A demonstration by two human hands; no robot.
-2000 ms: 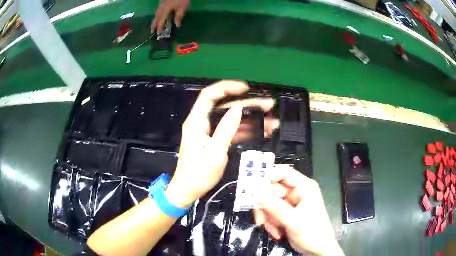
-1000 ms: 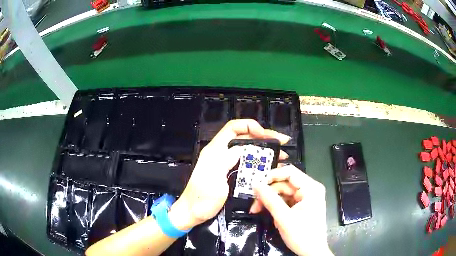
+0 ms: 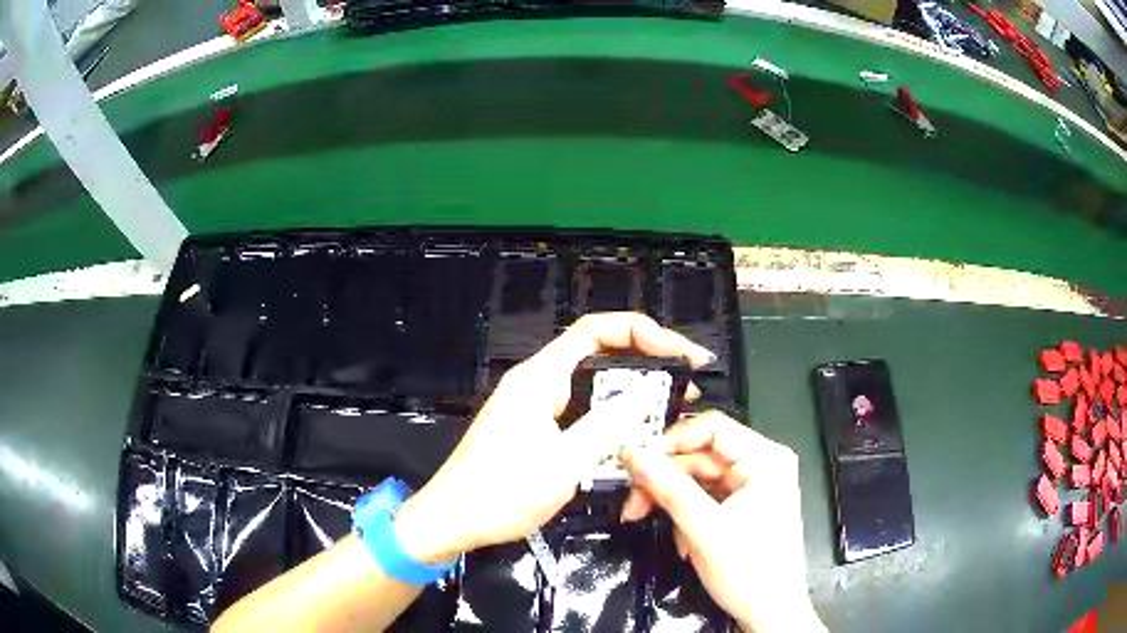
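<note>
A white circuit board (image 3: 630,408) with dark marks lies in a black plastic housing (image 3: 683,393), held above the tray. My left hand (image 3: 538,427) holds the housing from the left, its thumb over the board. My right hand (image 3: 723,495) has its fingertips on the board's lower right edge. The fingers hide much of the housing. A glossy black blister tray (image 3: 371,309) lies under both hands, with dark housings in its upper right pockets. A short white part (image 3: 544,559) lies over the tray below my left hand.
A glossy black slab (image 3: 870,458) lies right of the tray. Several red plastic parts (image 3: 1083,458) are piled at the far right. The green belt (image 3: 494,161) beyond carries a board (image 3: 780,130) and several red parts. A pale post (image 3: 93,148) stands at left.
The board has gone from my right hand into the housing, which my left hand picked up. My left thumb has moved over the board. The other person's hand has left view. Belt parts have shifted left.
</note>
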